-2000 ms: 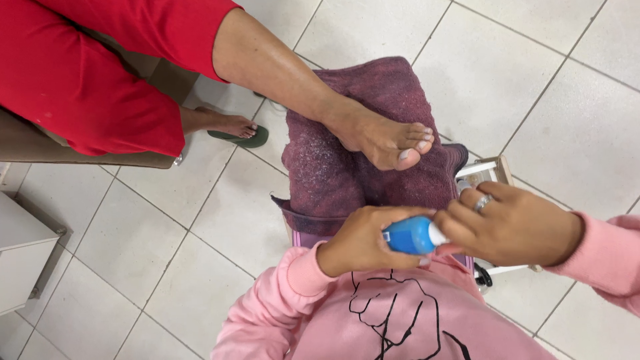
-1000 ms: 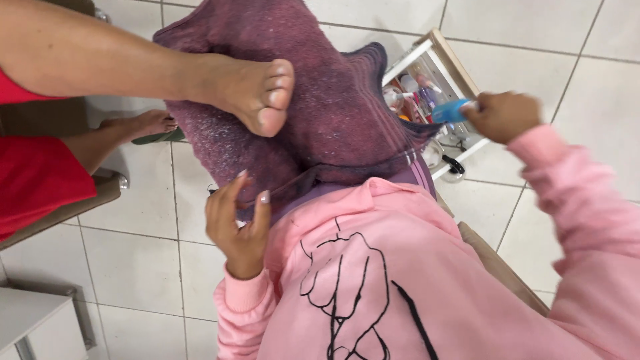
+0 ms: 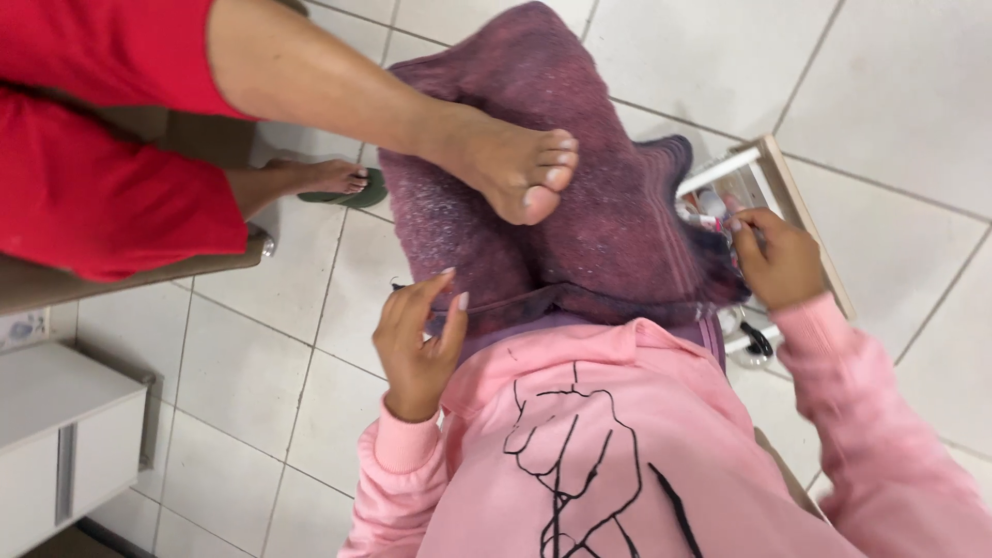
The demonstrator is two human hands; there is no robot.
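A dark purple towel with whitish specks covers my lap, and another person's bare foot rests over it, toes pointing right. My left hand is at the towel's near left edge with its fingers apart and nothing in it. At the right, my right hand reaches over the cart, thumb and forefinger close together beside small bottles. Whether it holds anything cannot be made out. The blue bottle is not visible now.
The person's other foot stands on a green flip-flop on the tiled floor. A brown seat is under that person's red clothing. A white cabinet stands at the lower left. A black-handled item sits low in the cart.
Two seconds ago both hands were on a blue bottle with a white top. My right hand then carried the blue object to the cart, where it no longer shows. My left hand let go and moved left.
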